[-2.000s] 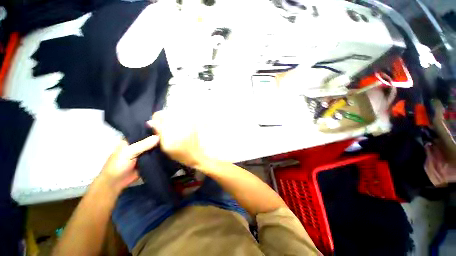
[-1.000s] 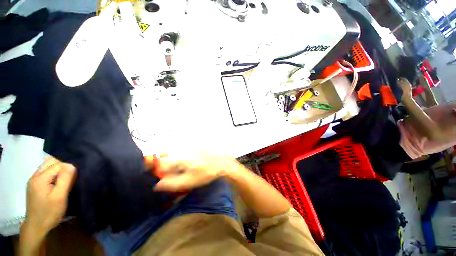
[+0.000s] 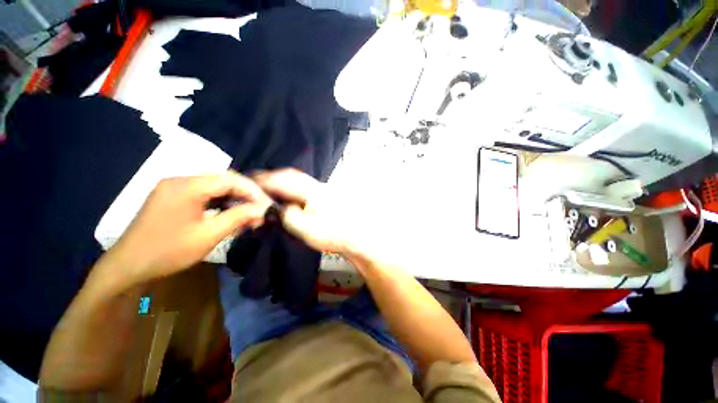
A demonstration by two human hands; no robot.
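Observation:
Black fabric (image 3: 275,86) lies on the white table left of the machine head and hangs over the front edge towards my lap. My left hand (image 3: 193,220) and my right hand (image 3: 303,208) meet at the table's front edge. Both pinch a gathered part of the black fabric between thumbs and fingers. The fingertips nearly touch, and the fingers hide the exact spot held. The needle area (image 3: 421,134) of the white sewing machine (image 3: 630,110) is right of the fabric, with no hand at it.
A phone (image 3: 498,193) lies right of the needle area. A tray (image 3: 657,244) holds bobbins and coloured tools. A red basket (image 3: 504,354) with dark cloth stands below at right. A large dark fabric stack (image 3: 71,181) is at left. A red-orange bar (image 3: 126,51) is at the table's far left.
The view has swung left. My hands, apart a second ago with the fabric spread between them, have come together on it. The fabric over my lap is now bunched narrower.

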